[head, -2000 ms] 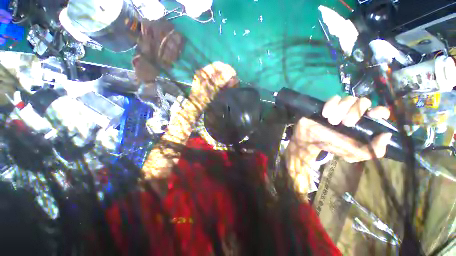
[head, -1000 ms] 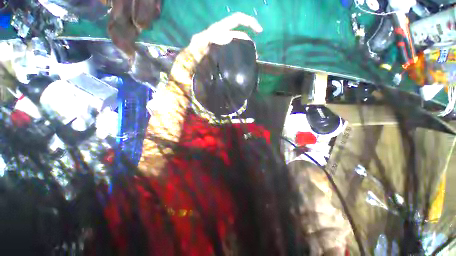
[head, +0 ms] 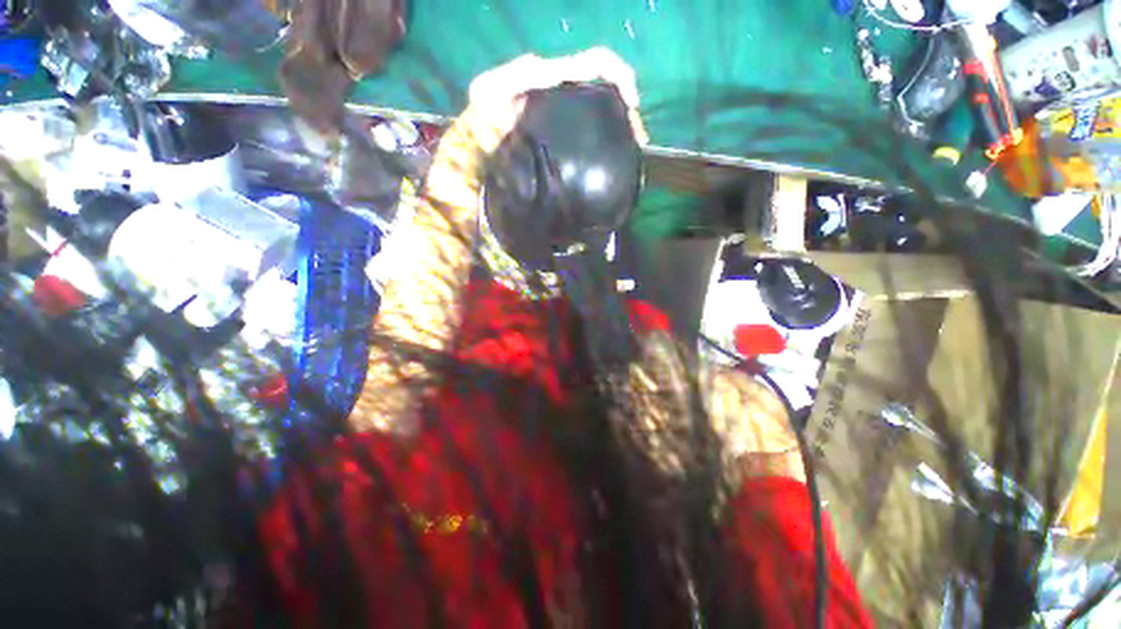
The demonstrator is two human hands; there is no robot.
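My left hand (head: 504, 105) is curled around a glossy black rounded housing (head: 563, 172), thumb side and fingers along its left and upper rim, held in front of my red top. A pale edge shows along the housing's lower rim. My right forearm reaches in from the right towards the chest, and my right hand (head: 670, 375) is mostly hidden behind dark hair strands. A dark, long shape (head: 596, 289) stands just below the housing; hair covers it and I cannot tell what it is.
A green mat (head: 762, 92) lies beyond the hands, with a brown lump (head: 350, 43) at its left. A blue crate (head: 334, 307) and white parts are at left. Red-handled pliers (head: 990, 105) and a white can (head: 1063, 55) are at upper right. White-and-black units (head: 762, 313) sit beside cardboard (head: 904, 369).
The black cylindrical tool seen in my right hand at first no longer shows clearly. My right arm has dropped, then bent inward towards the housing. My left hand still holds the housing.
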